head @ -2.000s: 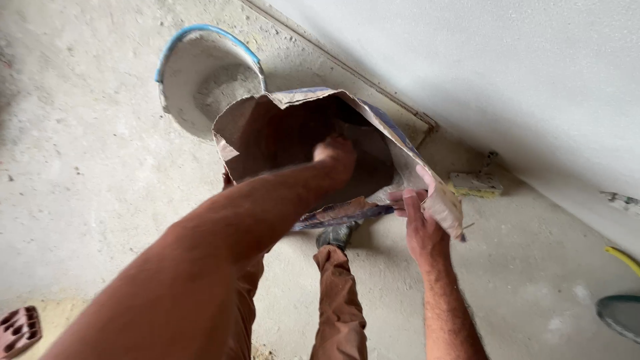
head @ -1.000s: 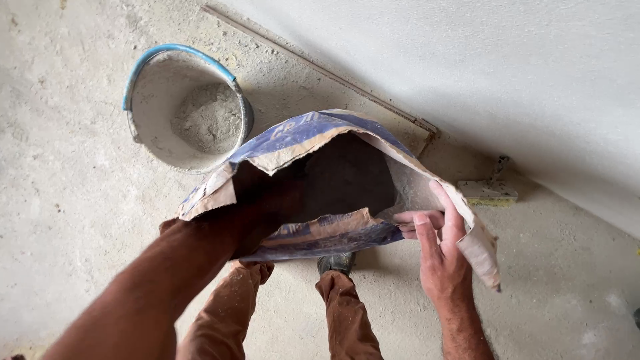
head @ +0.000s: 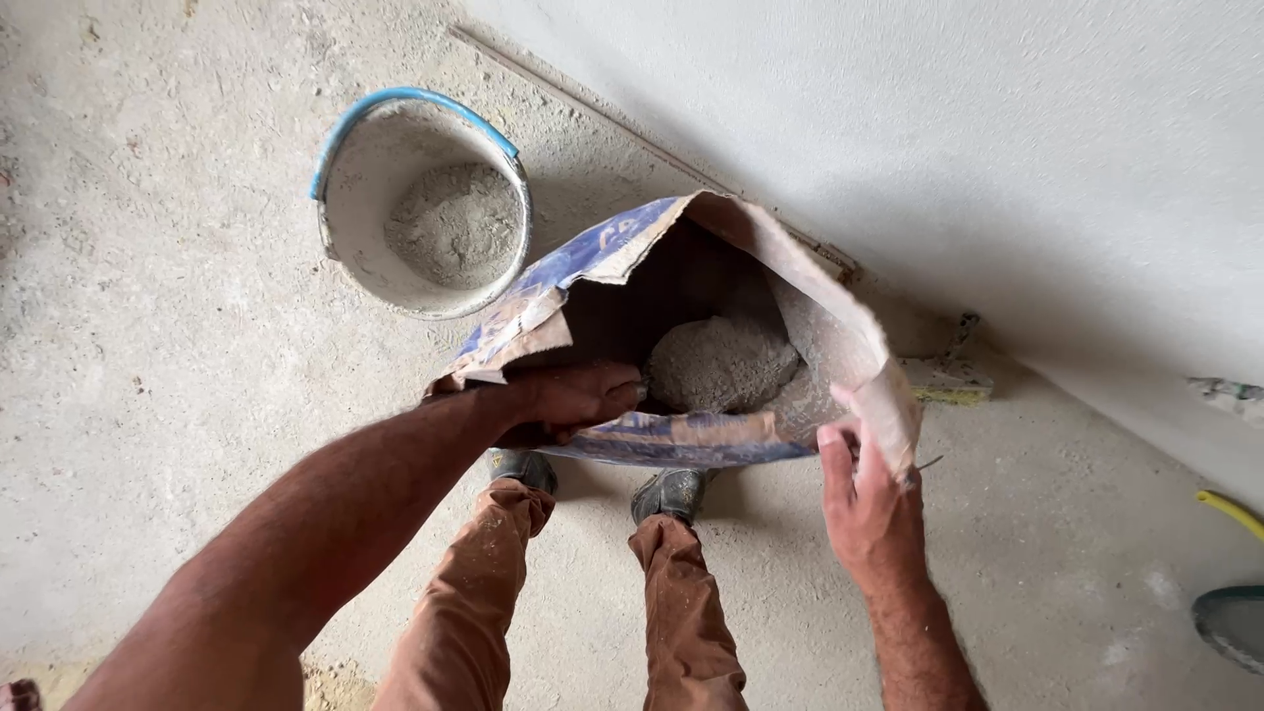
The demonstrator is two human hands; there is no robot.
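Observation:
An open paper sack (head: 681, 439), torn along its rim and printed blue, stands upright in front of my legs. My left hand (head: 592, 393) is inside its mouth at the left, closed around what looks like a tool's handle. Beside the fist lies a rounded heap of grey powder (head: 726, 365), apparently on that tool, whose shape is mostly hidden. My right hand (head: 864, 449) pinches the sack's right rim between thumb and fingers. Up and left of the sack, a bucket (head: 365, 212) with a blue band on its rim holds more grey powder.
A white wall (head: 987, 148) runs along the upper right, with a thin strip (head: 632, 128) on the floor beside it. A yellow-edged block or sponge tool (head: 948, 383) lies behind the sack. A yellow curved object (head: 1229, 512) and a dark-rimmed container (head: 1229, 627) are at the right edge.
My left hand, hidden deep in the sack one second ago, now shows near the left of its mouth. A heap of grey powder has come into sight beside it. My right hand stays on the rim.

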